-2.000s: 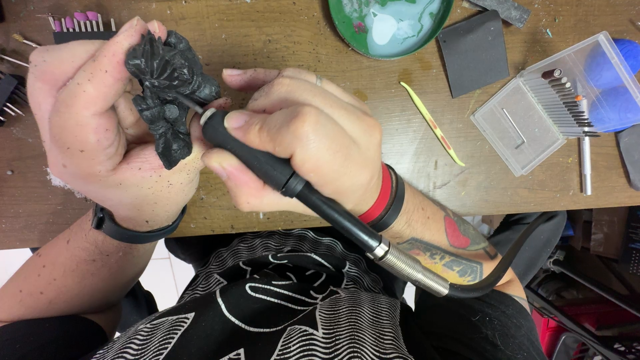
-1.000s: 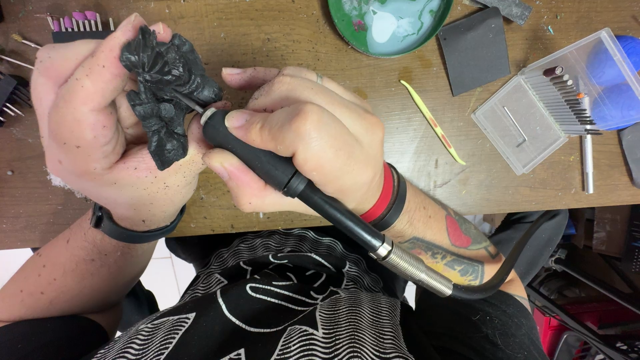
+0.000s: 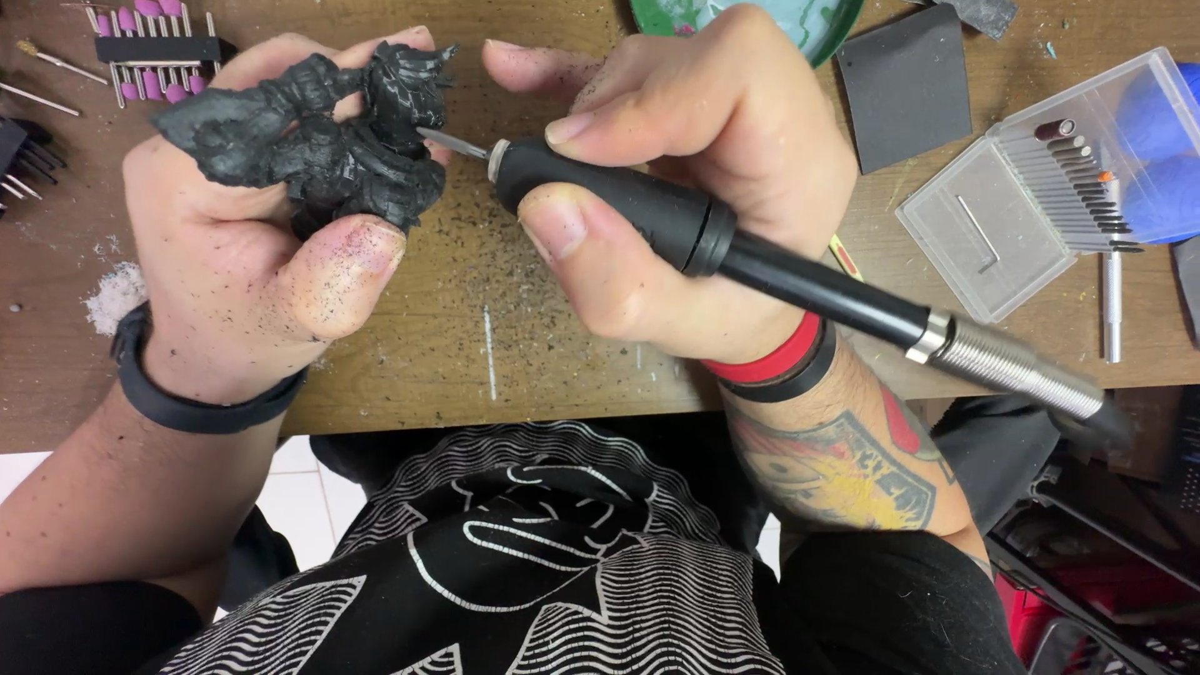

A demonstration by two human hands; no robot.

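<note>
A dark, textured sculpted figure [image 3: 347, 169] lies across my left hand [image 3: 244, 244], held between the thumb below and the fingers behind it. My right hand [image 3: 675, 169] grips the black handpiece of a flexible-shaft rotary tool [image 3: 609, 197] between thumb and fingers. The tool's thin pointed metal bit [image 3: 450, 142] points left, its tip at the figure's right part, near the upper piece; whether it touches cannot be told. Dark specks cover my left thumb and the wooden table [image 3: 422, 347] beneath.
Pink grinding bits in a black holder [image 3: 155, 49] lie at upper left, near a pile of whitish dust [image 3: 117, 295]. At the right are a green dish [image 3: 834, 28], a dark flat sheet [image 3: 905, 89], a clear bit case [image 3: 994, 225] and a silver pen-like tool [image 3: 1113, 309].
My left hand has turned the figure, which now lies more sideways and shows another side. The handpiece lies at a shallower slant, and its bit points at the figure's right part.
</note>
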